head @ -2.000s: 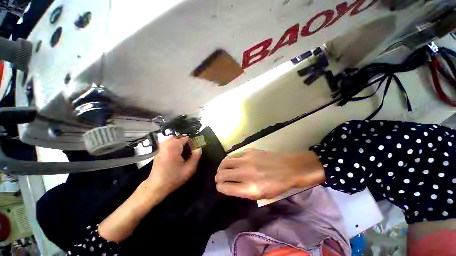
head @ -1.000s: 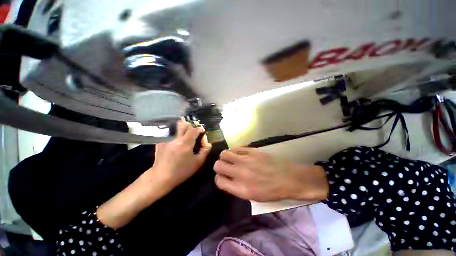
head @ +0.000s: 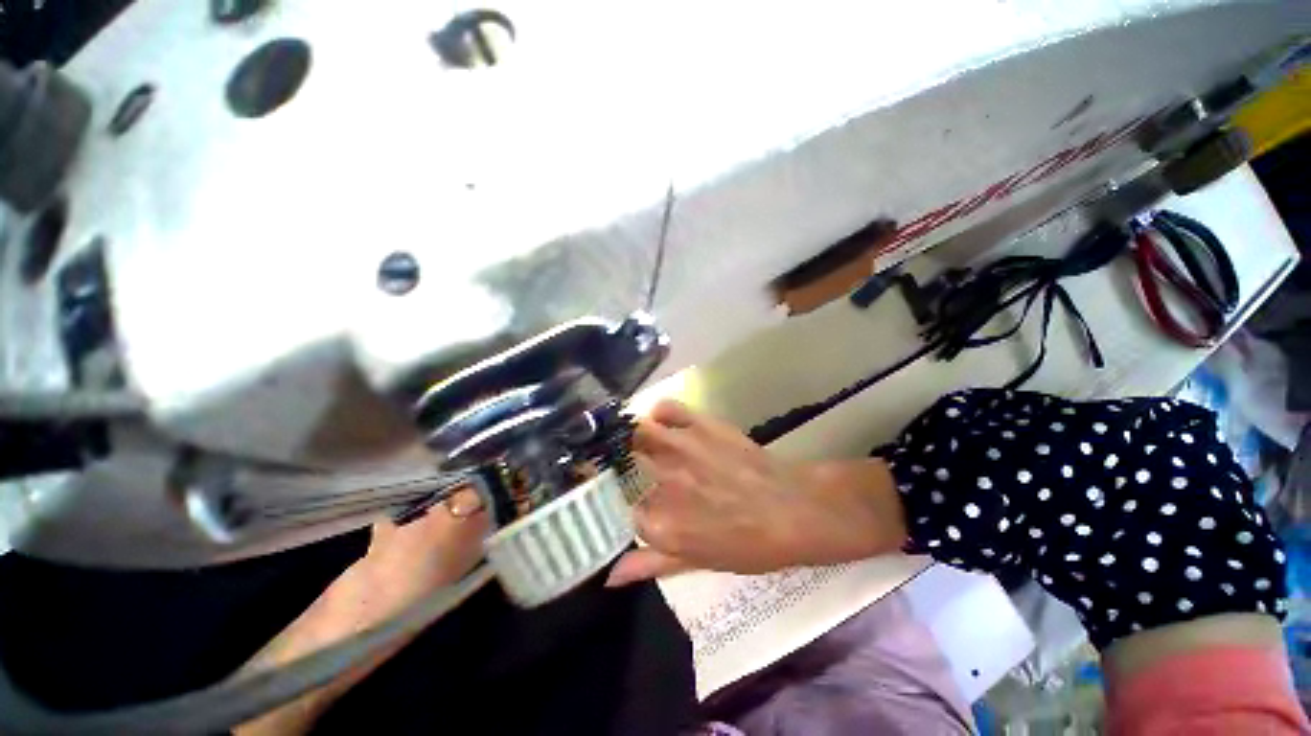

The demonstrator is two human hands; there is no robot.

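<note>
The black garment (head: 575, 661) lies under the sewing machine head (head: 575, 158) and along the lower left. My left hand (head: 410, 561) is beside the needle area, partly covered by the ribbed white knob (head: 561, 544) and a grey curved bar; its fingertips are hidden. My right hand (head: 726, 496) is at the right of the knob, fingers bent by the needle area, thumb pointing left over the black cloth; what its fingertips hold cannot be seen. A narrow black tape (head: 848, 396) crosses the pale bed from the right to my right hand.
Tangled black tape (head: 1006, 295) lies on the bed's right. Red and black handles (head: 1179, 281), perhaps snips, lie at the far right. A printed ruler (head: 769, 618) runs along the table's front edge. Mauve cloth (head: 863, 676) is below it.
The view has shifted, so the machine head and knob cover more of the needle area and my left hand. My right hand has moved up to the needle area, its thumb now pointing left.
</note>
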